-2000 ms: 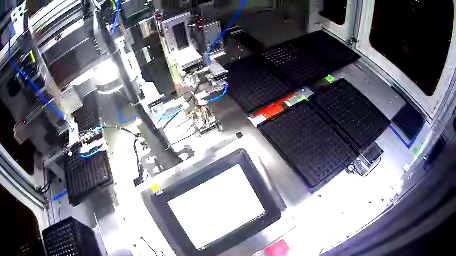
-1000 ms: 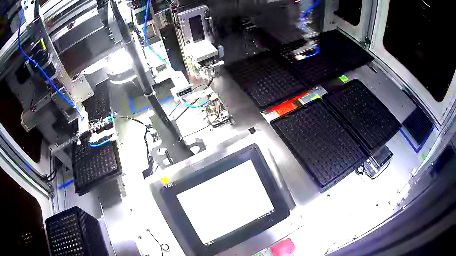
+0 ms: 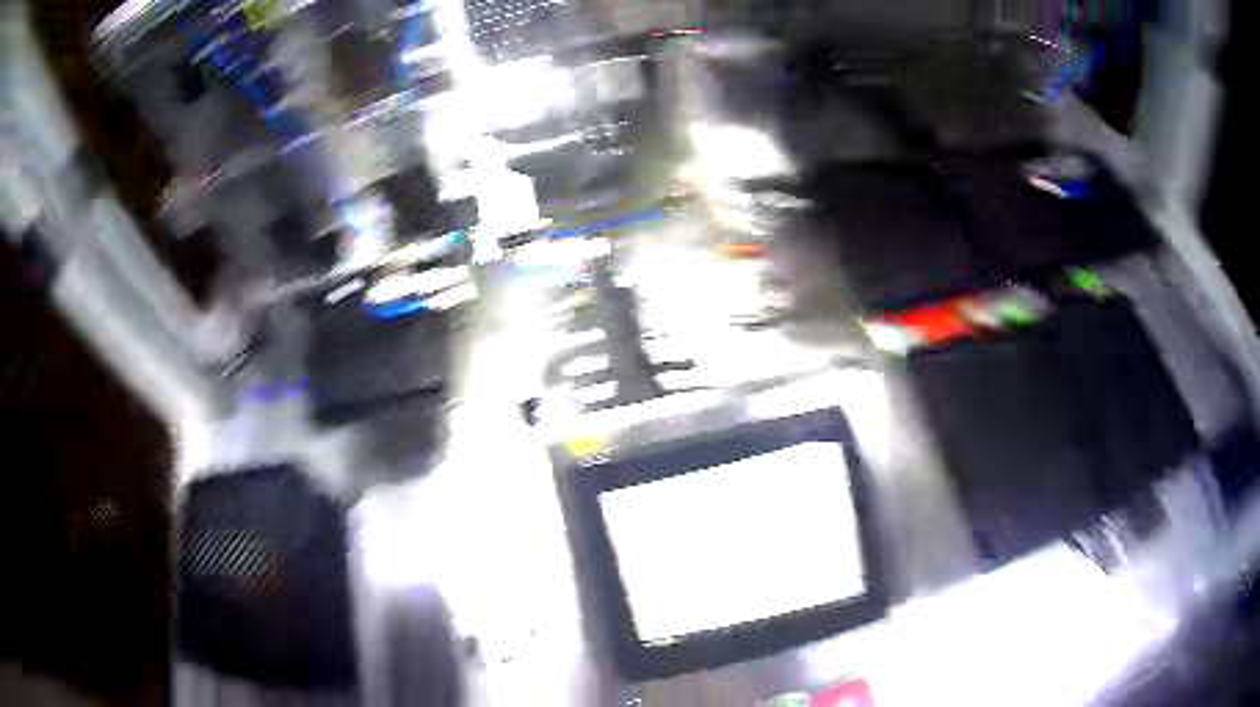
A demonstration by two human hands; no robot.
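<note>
Neither of my hands is in the picture. The frame is strongly blurred. A touchscreen (image 3: 732, 543) with a bright white screen and thick black bezel lies nearest in front of me, at the lower middle. Black component trays (image 3: 1057, 414) lie to its right, and more dark trays (image 3: 919, 228) lie behind them. A red patch (image 3: 940, 323) shows between the two rows. A black tray stack (image 3: 263, 573) stands at the lower left, with another dark tray (image 3: 373, 359) behind it.
Blurred machine heads with blue tubing and bright metal parts (image 3: 504, 104) fill the upper left and middle. Pale frame edges (image 3: 125, 325) run down the left side, and another pale frame (image 3: 1181, 124) stands at the right. A pink patch (image 3: 843, 693) shows at the bottom edge.
The view has turned and blurred; the touchscreen and trays sit further right and look more level. Before the blur, the blue-tubed head moved from the middle to over the back right trays.
</note>
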